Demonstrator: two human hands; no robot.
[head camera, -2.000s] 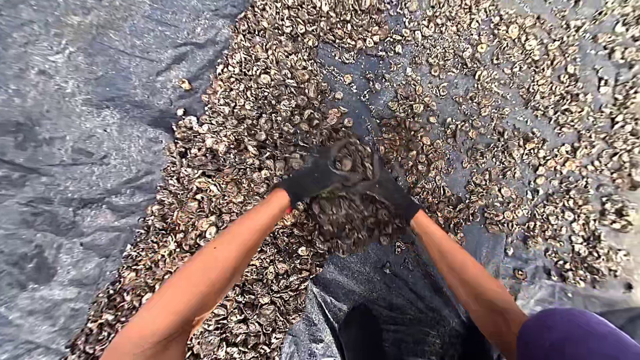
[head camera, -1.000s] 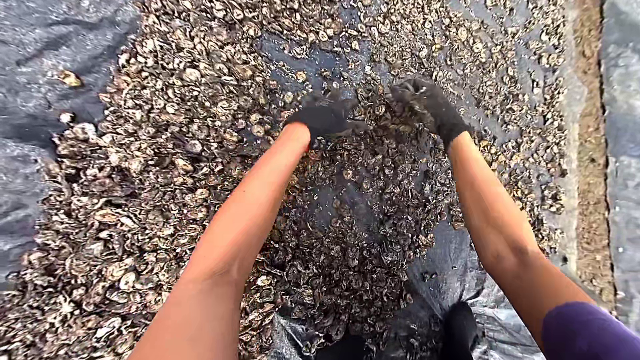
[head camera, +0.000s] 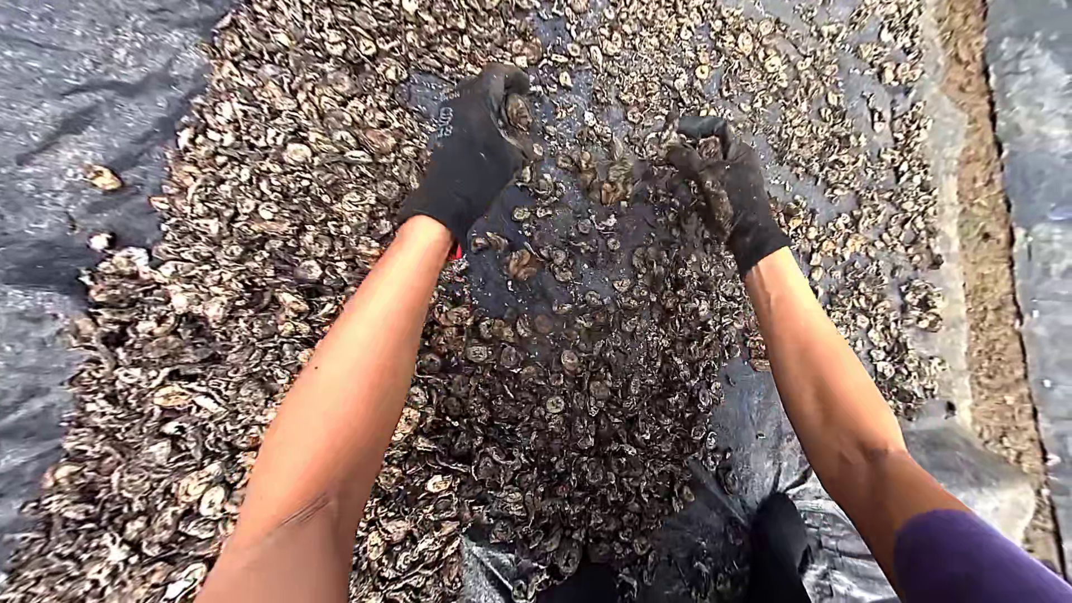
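Dried, shrivelled round slices (head camera: 569, 402), brown with pale centres, lie spread over a dark plastic sheet (head camera: 511, 285). Over the upper middle of the spread is my left hand (head camera: 481, 138), in a black glove with pale print, its fingers curled around some slices at the thumb side. To its right my right hand (head camera: 724, 188), in a dirt-covered black glove, is curled with slices showing between thumb and fingers. Several blurred slices (head camera: 607, 176) are in the gap between the hands, apparently in the air.
My dark-shod foot (head camera: 779, 536) stands on the sheet at the lower right. A strip of bare soil (head camera: 980, 209) runs along the right side, with another sheet (head camera: 1034, 218) beyond it. Two loose pieces, one of them pale (head camera: 102, 177), lie on the sheet at the left.
Two seconds ago both hands were close together over a mound of slices. They have moved apart, and each has closed on slices since the last earlier frame.
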